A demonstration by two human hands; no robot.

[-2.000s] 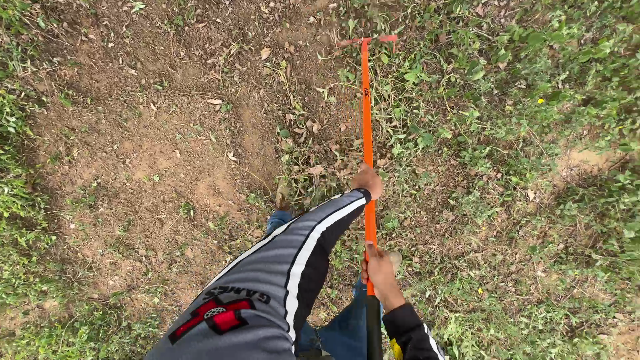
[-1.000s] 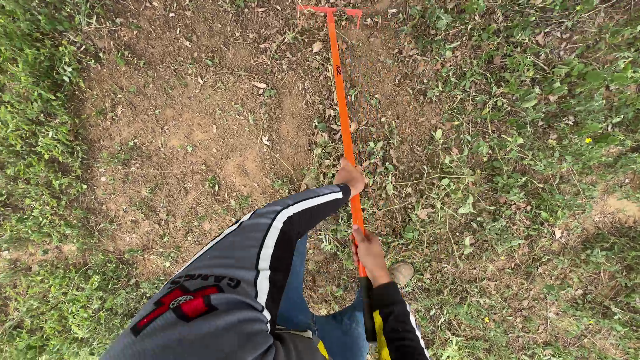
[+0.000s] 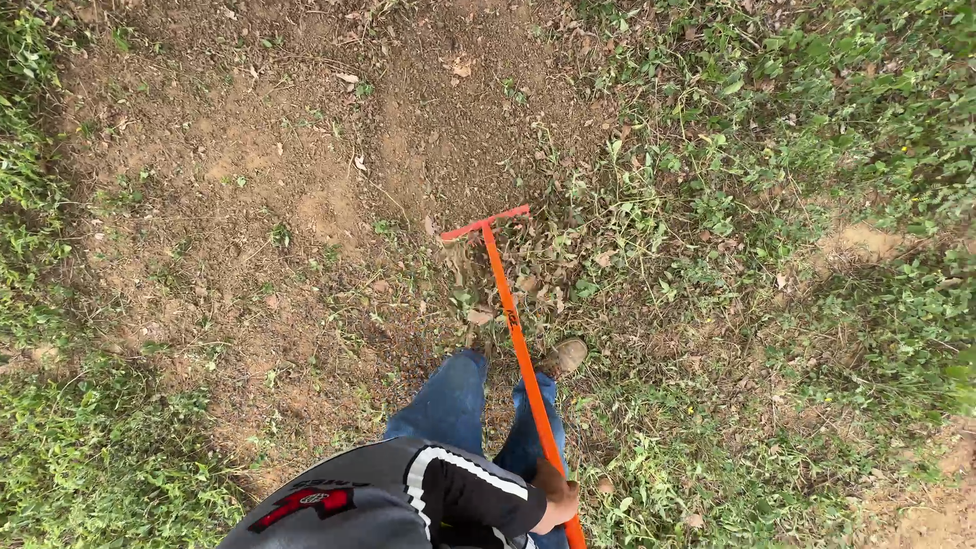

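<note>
My left hand (image 3: 557, 499) is closed around the orange handle of a rake (image 3: 524, 351) near the bottom of the view. The handle slants up and slightly left to a red rake head (image 3: 486, 223), which is at the ground among dry leaves and pulled weeds (image 3: 526, 274). The handle bears black writing. My right hand is out of view, and the lower end of the handle runs past the bottom edge.
My blue jeans (image 3: 442, 396) and a tan shoe (image 3: 566, 357) are close to the handle. Bare soil (image 3: 229, 152) lies ahead and to the left. Low green weeds (image 3: 801, 114) cover the right, and denser plants (image 3: 91, 457) grow at the left.
The rake head has come back from far ahead to just in front of my feet. My left hand has moved lower in view with the handle. My right hand has left the view.
</note>
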